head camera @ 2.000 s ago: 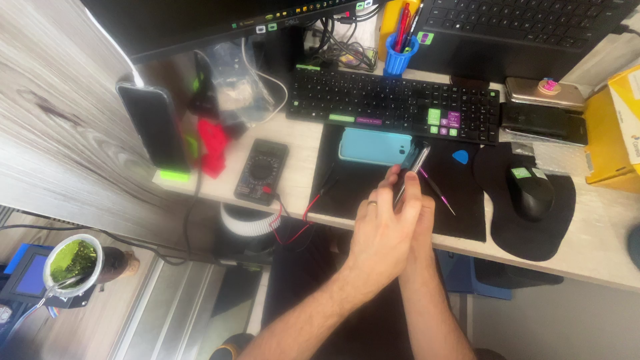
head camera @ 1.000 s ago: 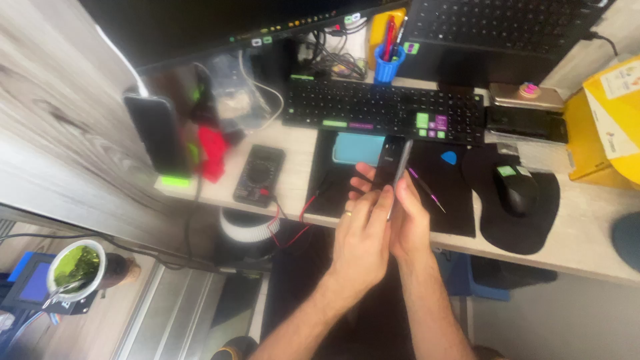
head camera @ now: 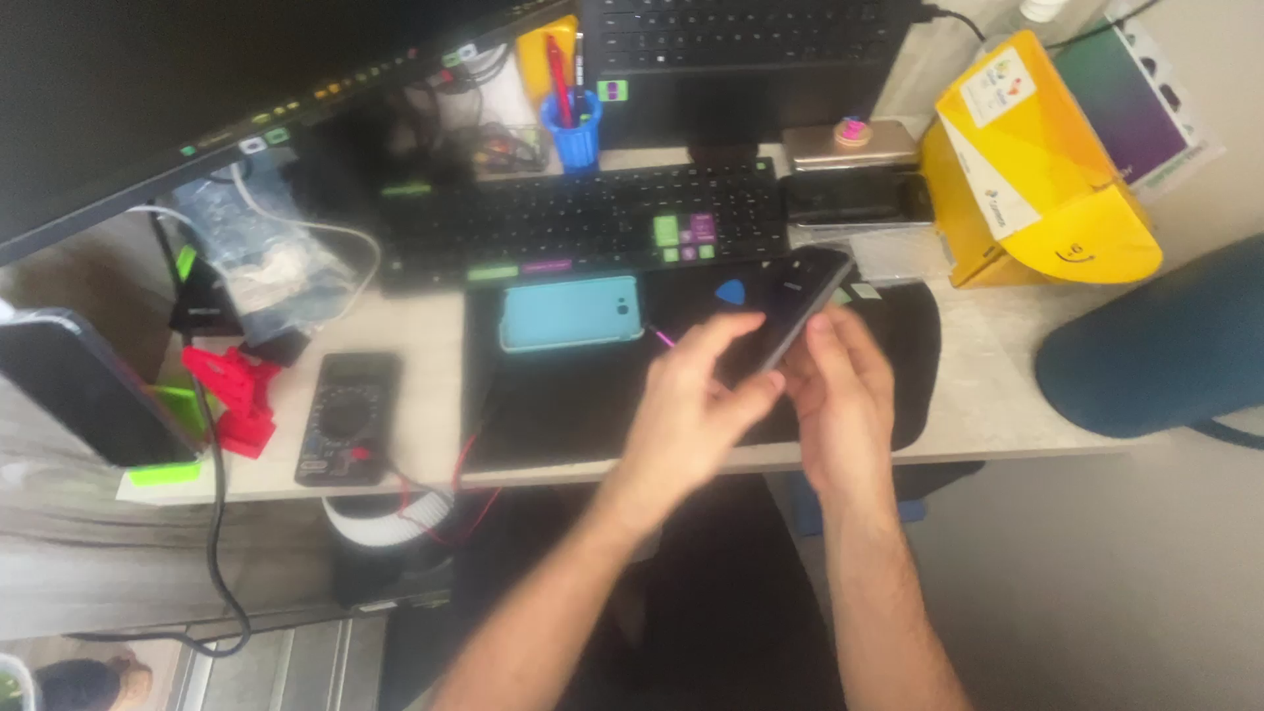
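Both hands hold a dark smartphone (head camera: pixel 792 296), tilted above the black desk mat (head camera: pixel 563 405). My left hand (head camera: pixel 691 405) grips its lower left edge between thumb and fingers. Around the right edge and underside is my right hand (head camera: pixel 847 395), its lower fingers partly hidden. A light blue phone case (head camera: pixel 571 314) lies on the mat left of the hands. Just beyond the phone's left side is a blue triangular opening pick (head camera: pixel 731 291). The purple shaft of a thin tool (head camera: pixel 663 337) shows beside my left hand, the rest hidden.
A black keyboard (head camera: pixel 583 222) lies behind the mat. To the left are a multimeter (head camera: pixel 348 420) with red leads, a red plastic piece (head camera: pixel 237 395) and a propped phone (head camera: pixel 89 390). On the right stand a yellow cardboard box (head camera: pixel 1037 178) and a dark blue cylindrical object (head camera: pixel 1155 336).
My hands have moved right with the phone, away from the blue case, which is now fully in sight. They are farther apart than two seconds ago. The view has swung noticeably.
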